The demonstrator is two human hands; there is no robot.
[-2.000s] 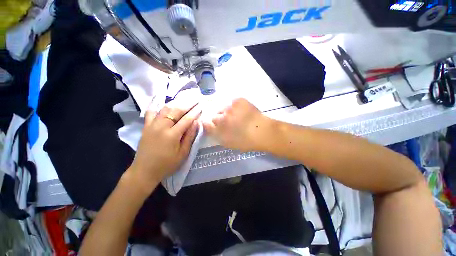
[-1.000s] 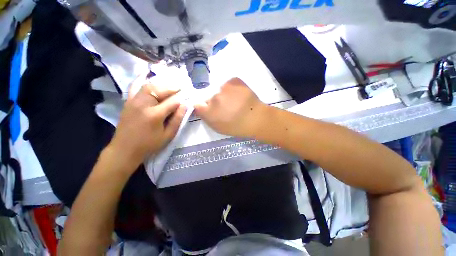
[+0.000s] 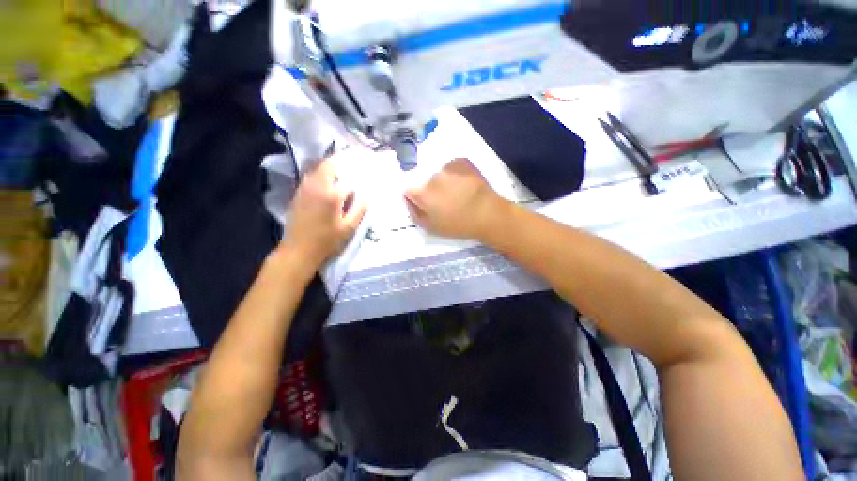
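Note:
The white garment piece [image 3: 293, 111] lies left of and below the needle, overexposed near the presser foot [image 3: 383, 131]. Joined or overlapping black fabric [image 3: 211, 202] spreads to its left and hangs over the table edge. My left hand [image 3: 324, 211] is closed with its fingertips on the white cloth just below left of the needle. My right hand [image 3: 453, 202] is curled at the cloth's right side, its fingertips in glare; what it pinches cannot be told. A grey-blue cylinder [image 3: 407, 152] hangs beside the foot, between my hands.
The sewing machine head [image 3: 583, 80] spans the top. A black cut panel [image 3: 531, 146] lies right of the needle. Snips [image 3: 630, 150], a red-handled tool [image 3: 691, 145] and scissors [image 3: 803, 164] lie further right. A red basket [image 3: 141, 399] stands below left; cloth is heaped at left.
The view has shifted and pulled back, showing more of the machine and left side. My left hand's fingers have curled in from lying flatter on the white cloth. My right hand stays beside the needle.

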